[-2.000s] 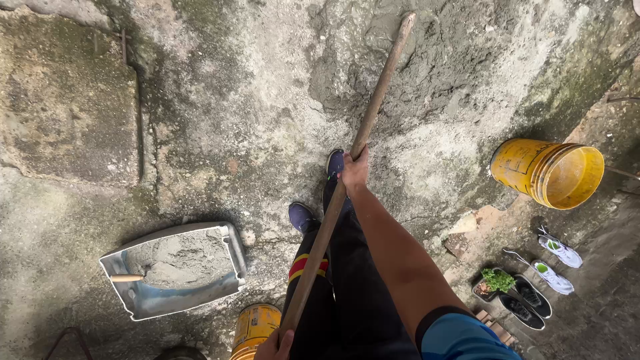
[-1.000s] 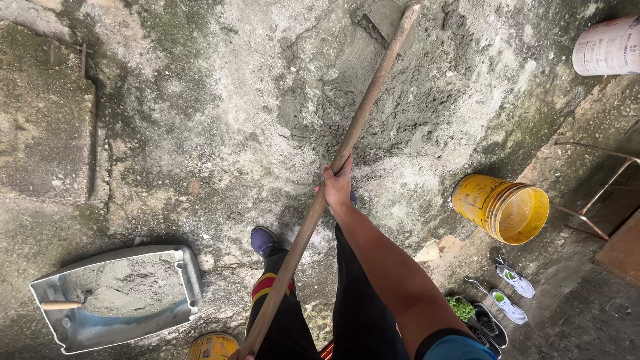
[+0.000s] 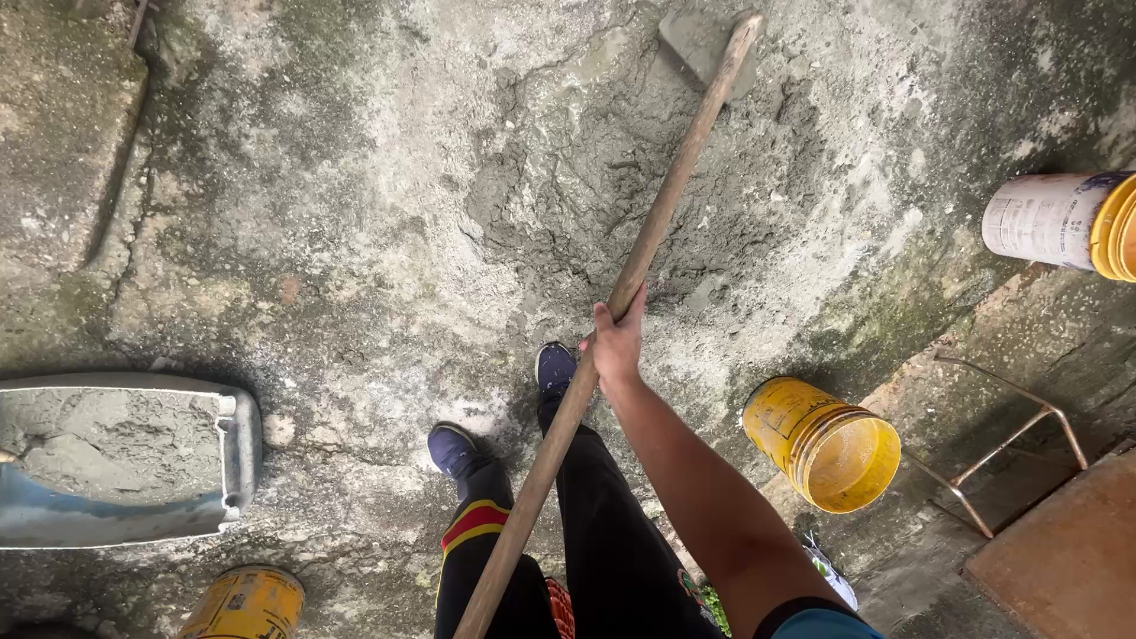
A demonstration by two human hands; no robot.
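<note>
My right hand [image 3: 619, 342] is closed around the middle of a long wooden handle [image 3: 661, 209], which slants from bottom centre to upper right. At its top end a flat, mortar-coated blade [image 3: 701, 53], likely a hoe's, lies at the upper edge of a patch of wet grey mortar [image 3: 612, 169] on the concrete ground. The handle's lower end runs out of view at the bottom, and my left hand is not in view. My feet in dark blue shoes [image 3: 454, 450] stand just below the mortar, on either side of the handle.
On the left lies a tub [image 3: 241, 453] holding mortar. Yellow buckets stand or lie at lower left [image 3: 244, 603] and right [image 3: 781, 413]; a whitish bucket [image 3: 1038, 220] is at far right. A metal frame [image 3: 1012, 453], a rusty board [image 3: 1065, 550] and a shoe [image 3: 830, 572] are at lower right.
The view has shifted. My left hand, on the lower end of the handle two seconds ago, is out of view. More of the blade shows beside the top of the handle.
</note>
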